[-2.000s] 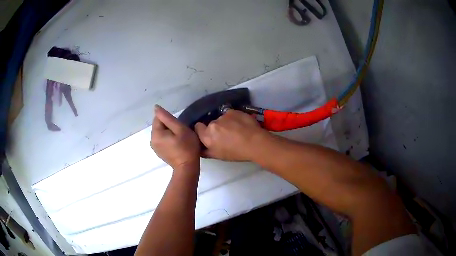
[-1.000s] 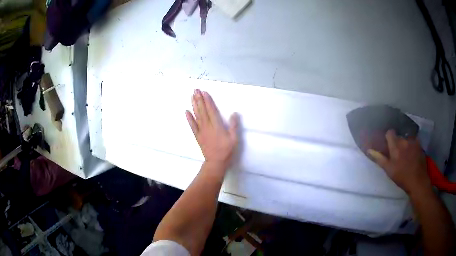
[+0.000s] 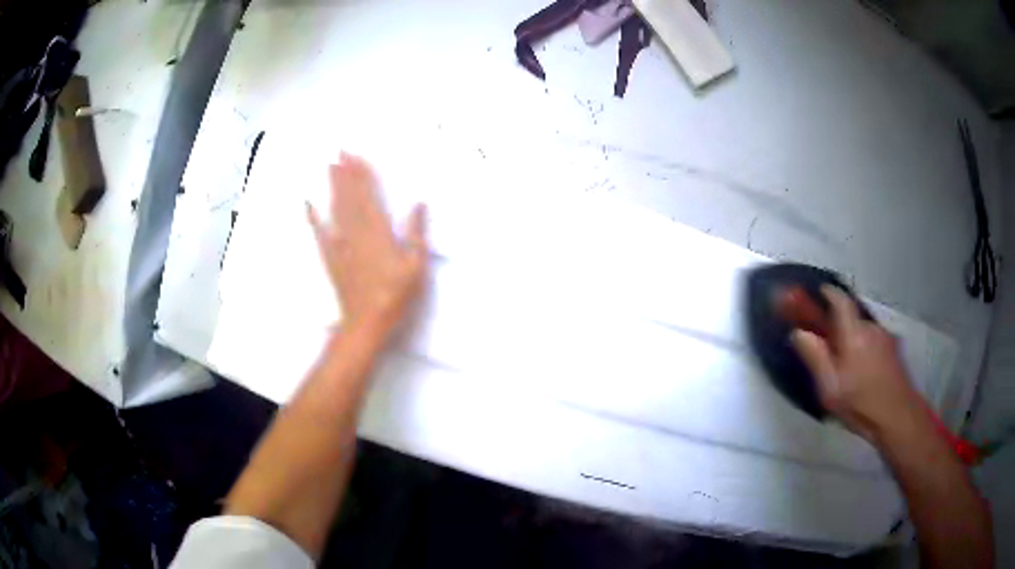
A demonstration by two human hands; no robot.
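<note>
A large white pressing cloth lies over the front of the table, with faint long ridges running along it. My right hand is closed on the reddish handle of a black pointed steam iron, which is on the right part of the cloth and slightly blurred. My left hand lies flat on the left part of the cloth, fingers pointing away and thumb apart, holding nothing. What lies under the cloth is hidden.
Purple fabric offcuts and a pale block lie at the back. Black scissors lie at the right edge. A second pale table on the left carries a tan wooden block and dark scraps.
My left hand came off the iron and now lies flat further left on the cloth. My right hand moved the iron to the right, then slightly back left. The view has shifted.
</note>
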